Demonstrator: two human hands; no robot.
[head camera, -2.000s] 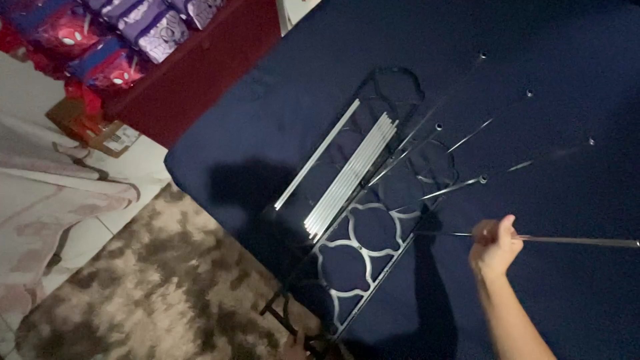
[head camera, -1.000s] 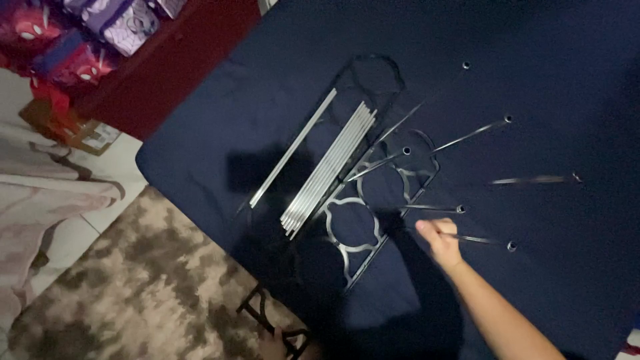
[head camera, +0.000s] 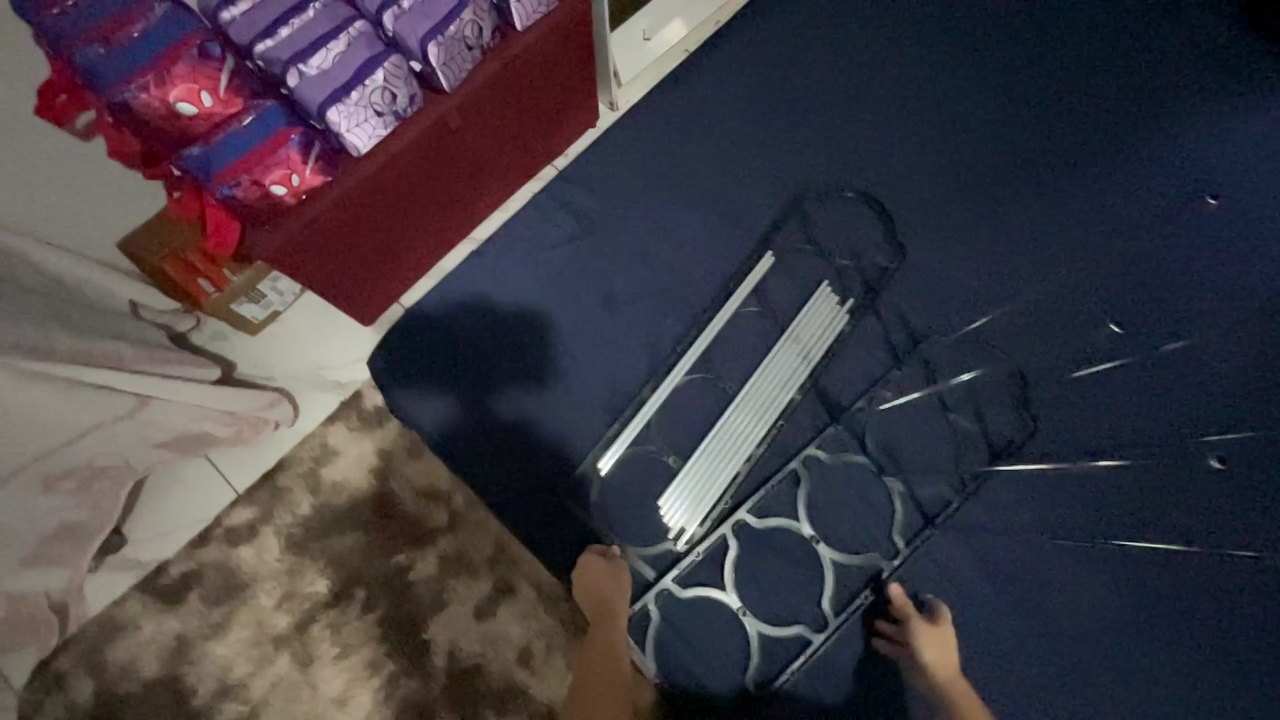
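Observation:
Two long metal frames with curved openwork lie on a dark blue cloth surface. The nearer frame (head camera: 738, 602) has my left hand (head camera: 603, 585) beside its lower left end, where the two frames lie close; whether the fingers grip an edge cannot be told. By its right long edge is my right hand (head camera: 918, 632), fingers parted and nothing seen in them. On the farther frame (head camera: 845, 195) rest a bundle of white rods (head camera: 755, 415) and a single white rod (head camera: 686, 362) to its left. Several thin shiny metal rods (head camera: 1060, 465) are spread to the right.
A dark red covered surface (head camera: 440, 150) at the upper left bears several red-blue and purple packages (head camera: 370, 100). Below it stands a cardboard box (head camera: 255, 297). Pale cloth (head camera: 120, 400) hangs at the left, and a brown patterned rug (head camera: 330, 570) lies along the blue surface's edge.
My right hand held a thin metal rod two seconds ago; it has let go and moved down to the nearer frame's edge. My left hand has come into view at the frames' lower end.

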